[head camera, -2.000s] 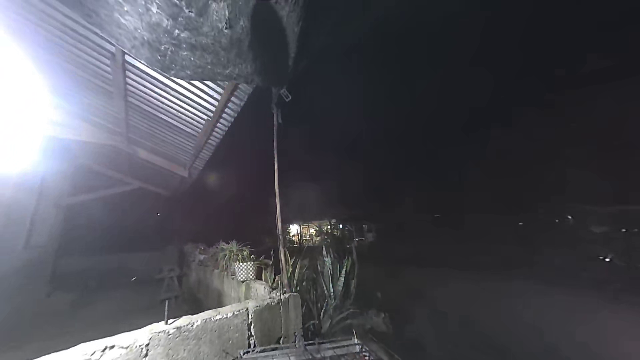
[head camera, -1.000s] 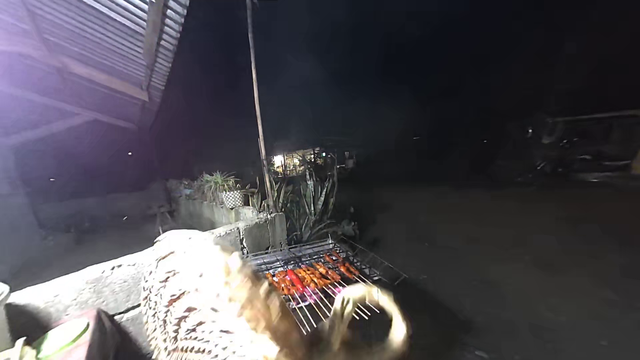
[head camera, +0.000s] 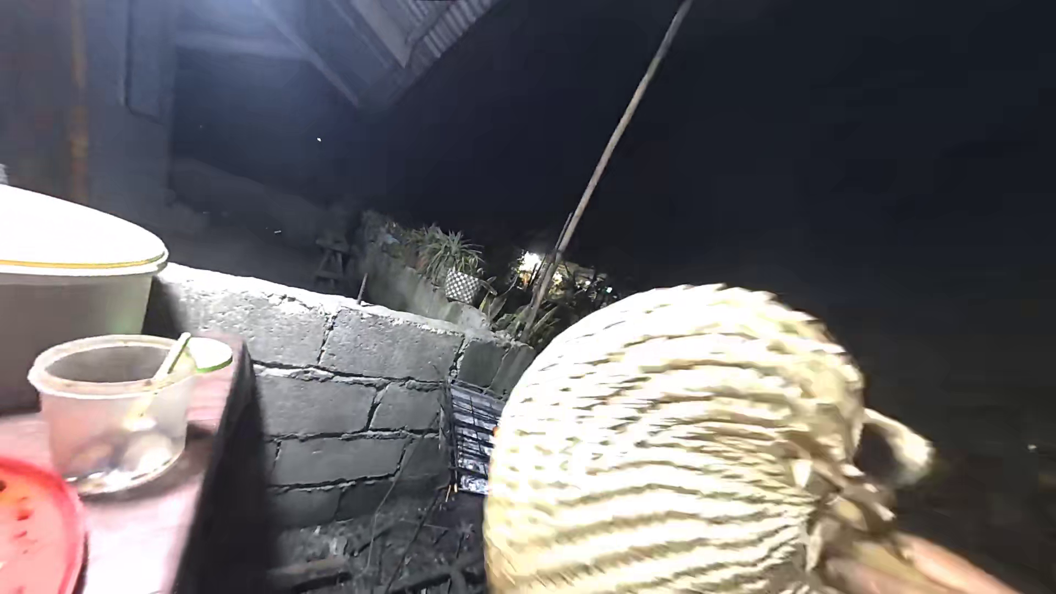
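A woven fan, blurred and brightly lit, fills the lower middle and right, with a looped end at its right side. What seems to be my right hand grips it at the bottom right edge, only partly seen. Behind the fan's left edge a wire grill rack shows in part; the rest is hidden. My left hand is out of view. At the left, a clear plastic tub with a stick-like utensil in it stands beside a red plate.
A large lidded container stands behind the tub on a table. A concrete block wall runs behind, with a potted plant and a slanting pole beyond. Sticks and debris lie low by the wall.
The view has turned left and down, bringing in the table and tub. The fan came into view over the grill and now covers most of it; the skewered-looking food seen earlier is hidden.
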